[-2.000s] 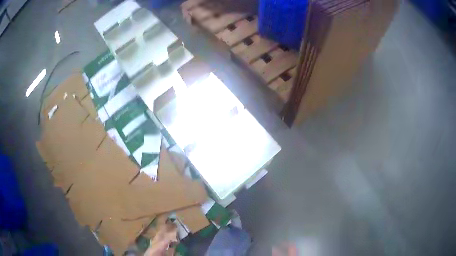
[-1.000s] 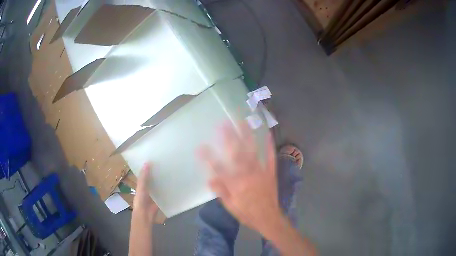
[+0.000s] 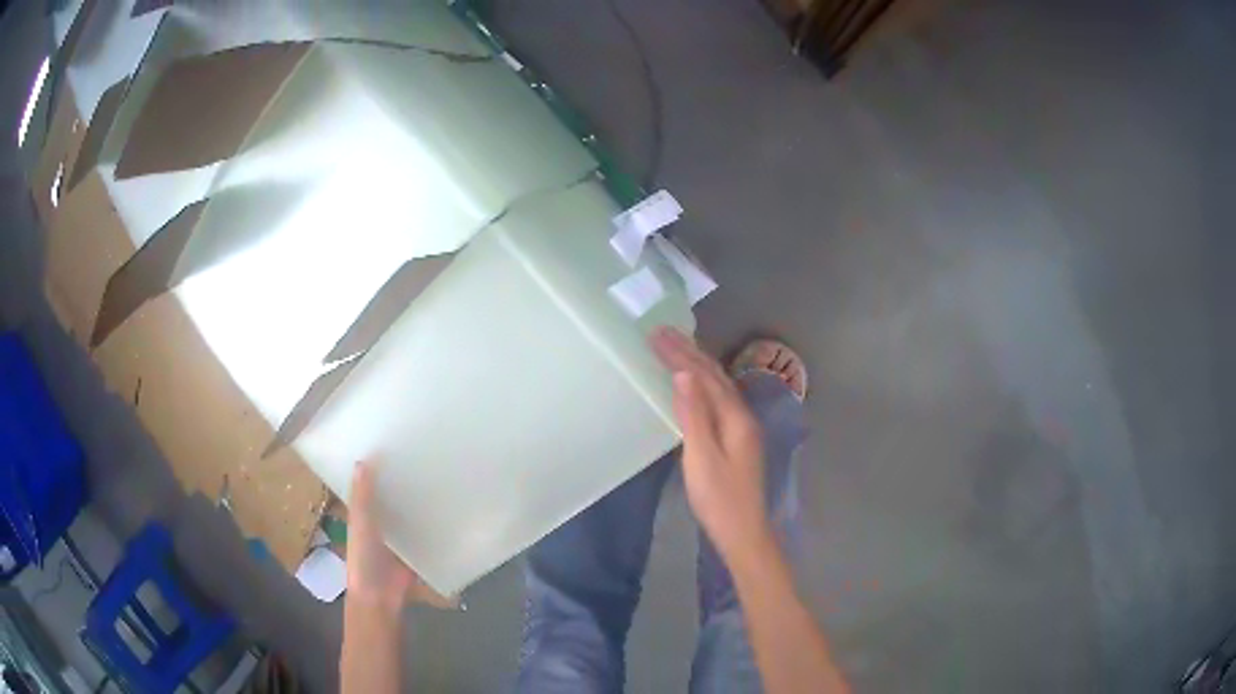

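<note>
A pale-green glass pack [image 3: 502, 407] with straight edges lies in front of me, its near corner towards my legs. My left hand [image 3: 373, 556] is at its left edge, one finger pointing up along the side; the other fingers are partly hidden, so its grip cannot be told. My right hand [image 3: 716, 434] is at the right edge near the corner, fingers stretched out along the side. More glass packs continue towards the upper left, with brown cardboard dividers [image 3: 393, 309] standing between them. White paper slips [image 3: 634, 290] lie at the right side.
Flat brown cardboard [image 3: 190, 407] lies along the left of the packs. A blue stool [image 3: 156, 610] and a blue object [image 3: 34, 454] are at the lower left. My legs and one shoe [image 3: 773, 363] are close to the pack. Brown stacked boards [image 3: 830, 34] show at the top.
Since one second ago my right hand has moved off the glass top to its right edge. My left hand stays at the left edge. Two seconds ago the view was from farther back.
</note>
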